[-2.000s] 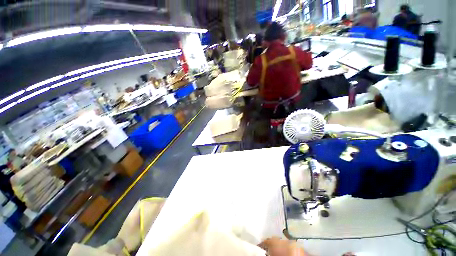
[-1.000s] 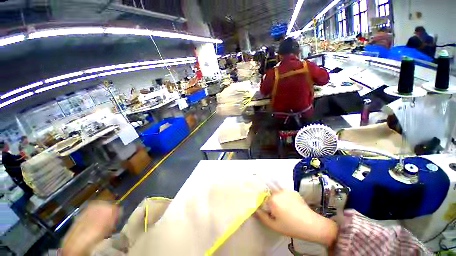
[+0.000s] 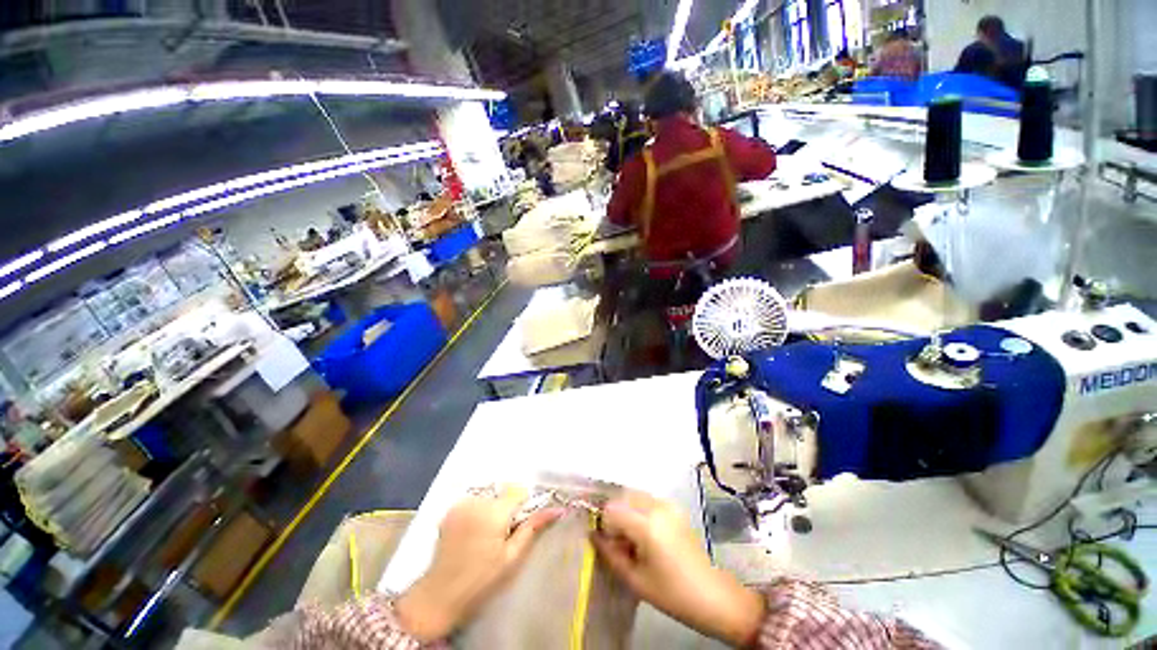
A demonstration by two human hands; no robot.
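A beige fabric panel (image 3: 527, 603) with a yellow binding strip (image 3: 582, 597) lies over the front edge of the white table. My left hand (image 3: 480, 552) grips the panel's top edge, fingers pinched on it. My right hand (image 3: 653, 555) grips the same edge by the top of the yellow strip, close beside my left hand. The sewing machine's needle area (image 3: 771, 514) is to the right of both hands, apart from the fabric. Another beige piece (image 3: 333, 565) with yellow edging hangs at the table's left.
The machine's blue cover (image 3: 939, 413), a white fan (image 3: 740, 318), green-handled scissors (image 3: 1098, 587) and dark thread cones (image 3: 943, 142) are at right. A person in red (image 3: 689, 191) works ahead. A blue bin (image 3: 378, 349) stands across the aisle.
My left hand has come from the far left onto the panel's edge. My right hand has moved lower and left, still on the yellow-edged fabric. The view has shifted.
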